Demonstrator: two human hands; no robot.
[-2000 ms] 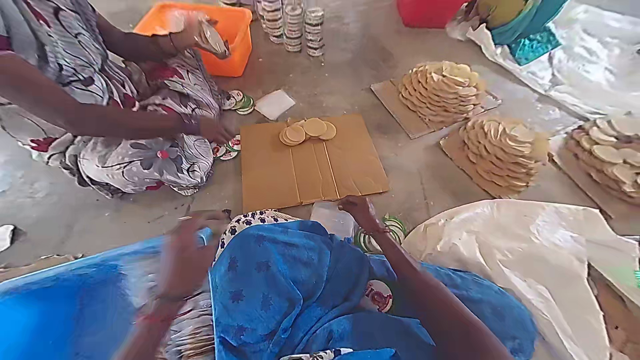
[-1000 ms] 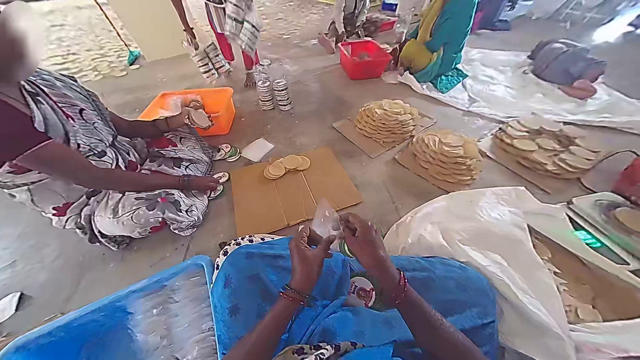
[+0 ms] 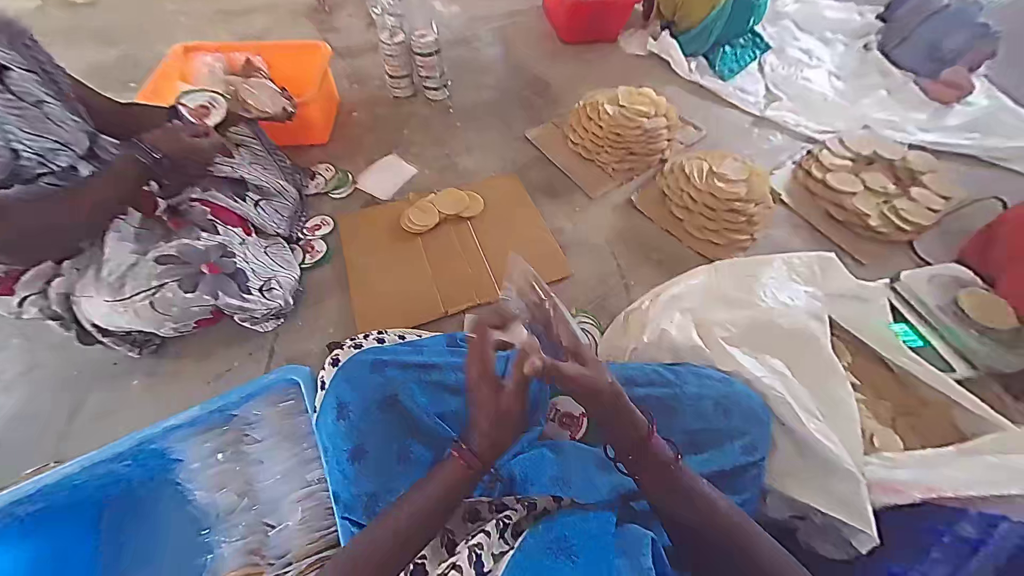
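Note:
Above my lap, my right hand [image 3: 580, 372] holds a clear plastic bag [image 3: 540, 300], its pointed end upward. My left hand [image 3: 496, 384] is close against it, fingers spread at the bag's lower edge; whether it grips the bag is unclear. A round printed label [image 3: 566, 418] lies on the blue cloth over my lap. Just beyond my knees is a flat cardboard sheet [image 3: 384, 272] with several pale round discs [image 3: 450, 202] near its far edge. More round labels [image 3: 588, 328] lie on the floor, partly hidden behind my right hand.
A blue crate [image 3: 308, 392] with filled clear packets stands at my left. A co-worker's hands [image 3: 180, 144] hold a round label near an orange tub [image 3: 308, 96]. Piles of discs [image 3: 624, 128] sit on cardboard at the right, beyond white sheeting [image 3: 720, 320] and a scale [image 3: 928, 320].
Two seconds ago my hands were apart, the left over the crate side and the right near the cardboard; now they are together at the bag. The co-worker's hand has lifted a round label.

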